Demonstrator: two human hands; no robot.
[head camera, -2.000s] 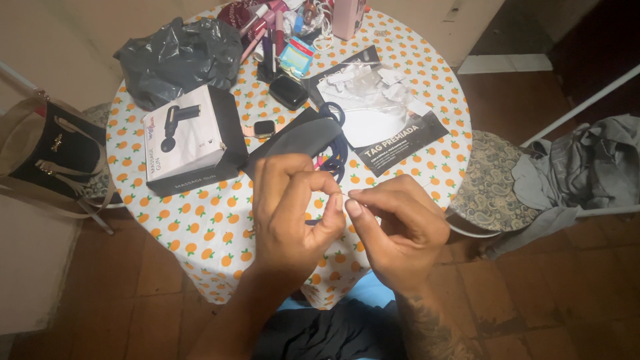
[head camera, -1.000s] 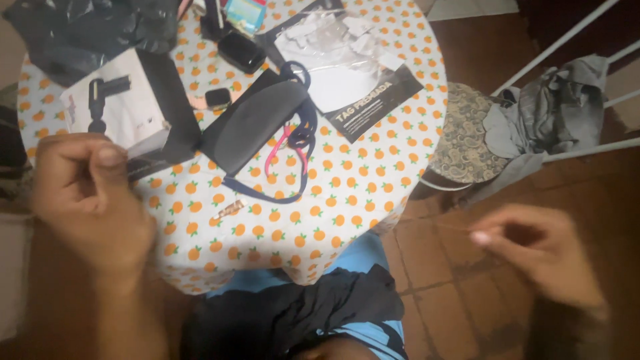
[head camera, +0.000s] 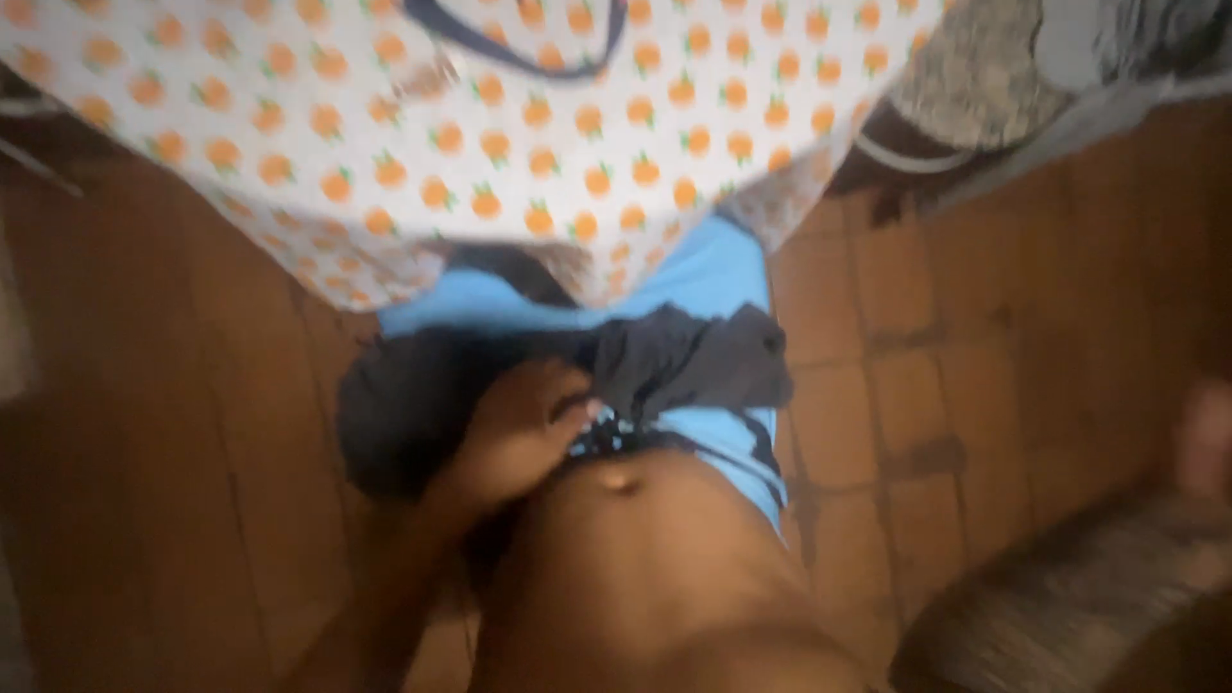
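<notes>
My left hand (head camera: 529, 423) rests at my waist, its fingers curled by the waistband of light blue shorts (head camera: 712, 279). Whether it grips anything is too blurred to tell. Dark cloth (head camera: 674, 361) lies across my lap, just beyond that hand. At the right edge of the view only a blurred part of my right hand (head camera: 1208, 438) shows, off to the side over the floor; its fingers are mostly cut off. A dark blue strap (head camera: 520, 58) curves over the orange-print tablecloth (head camera: 539, 164) at the top.
The tablecloth's edge hangs down over my knees. At the upper right stands a seat with a patterned cushion (head camera: 972, 77), with grey cloth (head camera: 1088, 58) on it. Brown floor tiles (head camera: 924, 385) lie on both sides of me.
The view has tilted down towards my lap. My left hand has come from above the table to my waist. My right hand has moved out to the right edge. Both hands were together two seconds ago.
</notes>
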